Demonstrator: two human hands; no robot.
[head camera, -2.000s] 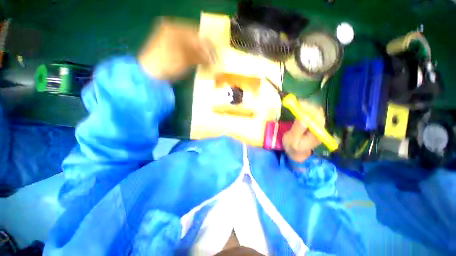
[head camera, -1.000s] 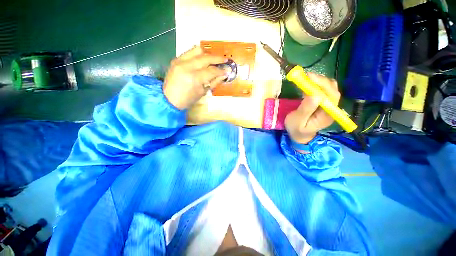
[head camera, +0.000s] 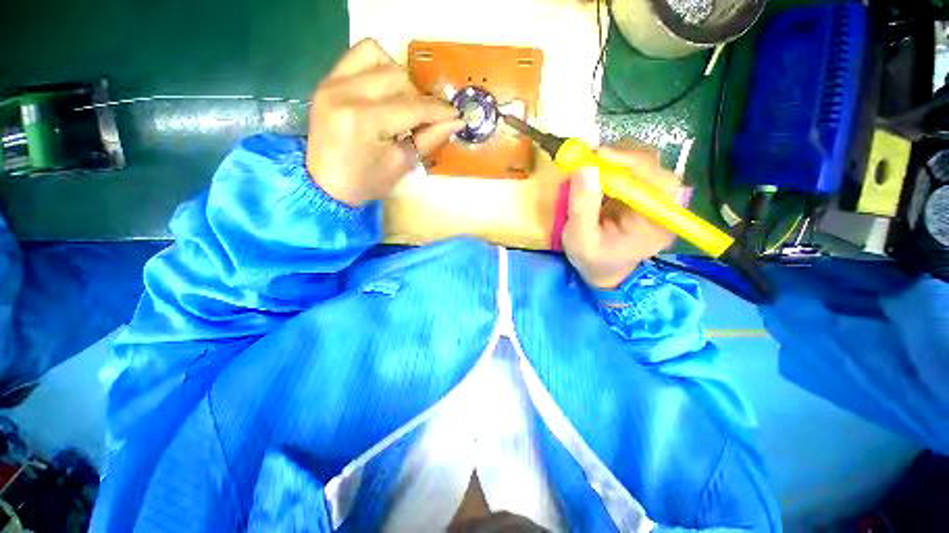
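A small round circuit board (head camera: 477, 115) with a dark rim and pale centre lies on the orange-brown soldering jig (head camera: 473, 65). My right hand (head camera: 618, 213) grips the yellow soldering iron (head camera: 650, 198) like a pen; its tip is at the disc's right rim. My left hand (head camera: 369, 125) is at the disc's left side, thumb and fingertips pinched together at its edge. A thin solder wire (head camera: 208, 99) runs from the green spool (head camera: 42, 128) at far left to behind my left hand. What the fingertips pinch is too small to tell.
The jig lies on a cream work board (head camera: 458, 217). A pink block (head camera: 560, 217) is partly hidden by my right hand. A round tip cleaner (head camera: 682, 23) stands at the top. A blue box (head camera: 799, 99), a yellow square piece (head camera: 883, 175) and a black fan (head camera: 937, 217) are at right.
The iron's tip has moved left from beside the jig onto the disc's rim. My left fingers have drawn back slightly, showing more of the disc. The whole view has shifted a little.
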